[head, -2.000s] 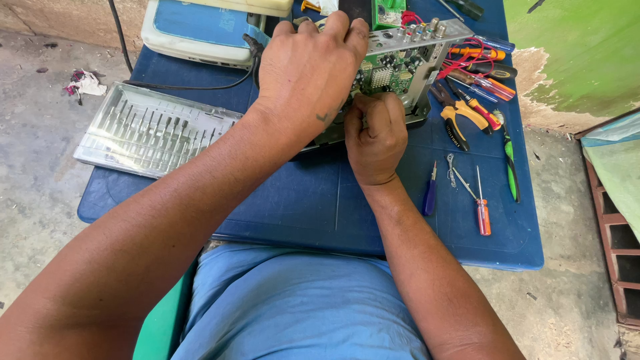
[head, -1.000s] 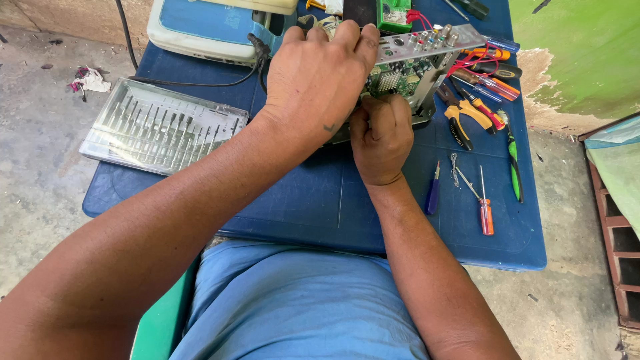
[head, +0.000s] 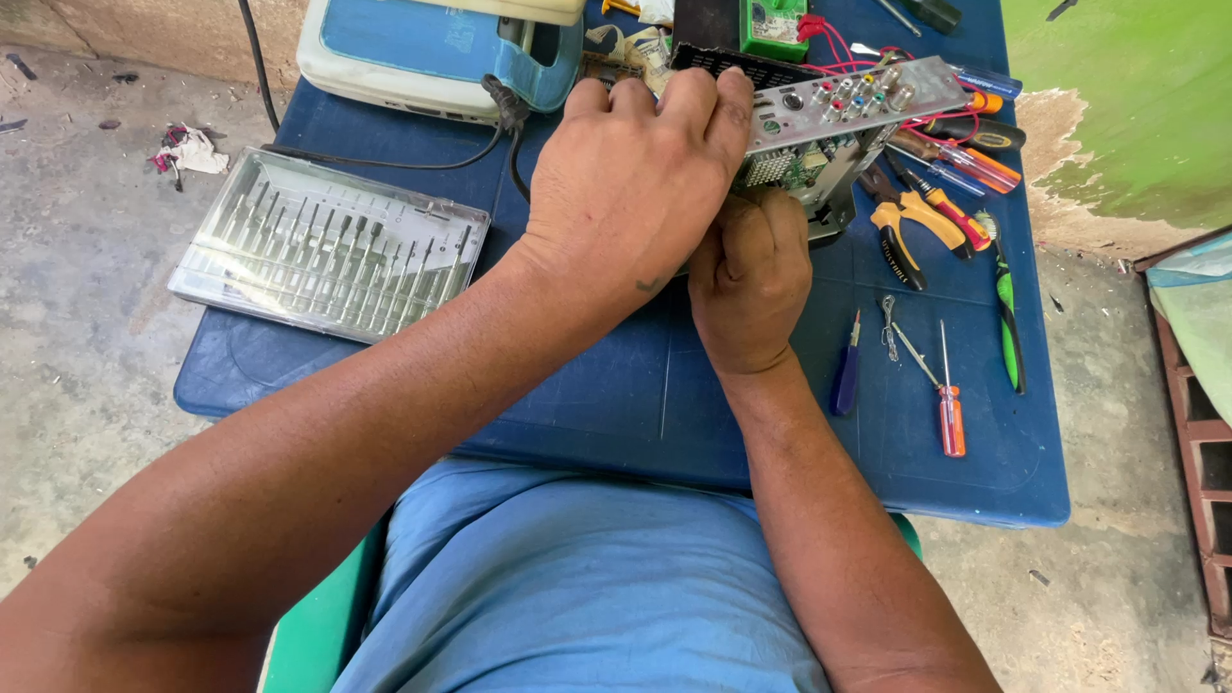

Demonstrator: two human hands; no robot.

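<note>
An electronic device's metal chassis (head: 866, 101) with a row of coloured jacks stands tilted on the blue table, a green circuit board (head: 804, 168) showing inside it. My left hand (head: 645, 173) grips the chassis at its left end, fingers curled over the upper edge. Just below the board, my right hand (head: 756, 269) is closed with its fingertips at the chassis; whatever it may pinch is hidden behind the fingers. Right of that hand lie a small blue-handled screwdriver (head: 845, 375) and an orange-handled screwdriver (head: 951, 414). Yellow-and-black pliers (head: 910, 217) rest by the chassis's right side.
A clear case of precision screwdriver bits (head: 332, 250) lies at the left of the blue table (head: 597, 404). Behind it are a blue-and-white device (head: 414, 48) and a black cable (head: 404, 166). Several screwdrivers (head: 972, 164), red wires and a green toothbrush (head: 1008, 318) lie at the right.
</note>
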